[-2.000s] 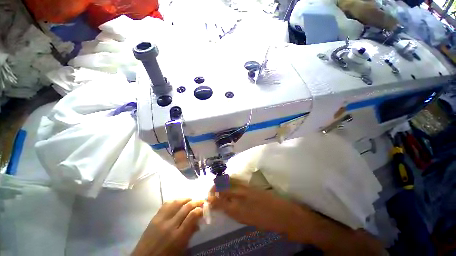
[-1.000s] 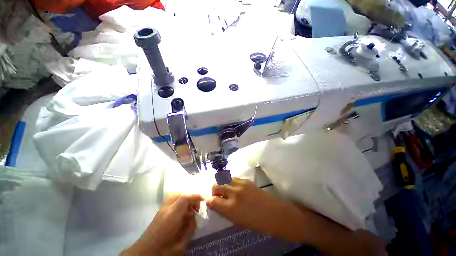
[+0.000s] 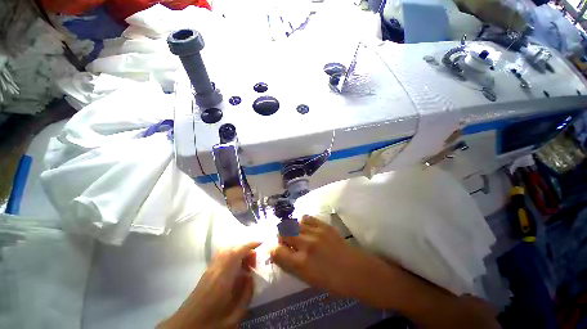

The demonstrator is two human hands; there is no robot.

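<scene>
A white sewing machine [image 3: 302, 122] with a blue stripe stands in front of me. Its lamp-lit needle area [image 3: 260, 222] is overexposed. My left hand [image 3: 222, 283] and my right hand [image 3: 312, 254] are just in front of it, fingertips close together on a small bright white piece [image 3: 265, 260]. The piece's outline is washed out by glare. My right hand's fingers are beside the dark knob under the machine head.
A gathered white bundle [image 3: 116, 173] with a purple tie lies left of the head. White pieces [image 3: 412, 225] are stacked at the right. A measuring scale [image 3: 296, 311] runs along the front edge. A yellow-black handle [image 3: 522, 215] lies at far right.
My right hand has shifted slightly up toward the machine head. My left fingertips have moved slightly up too. The white piece between them shows less clearly than before.
</scene>
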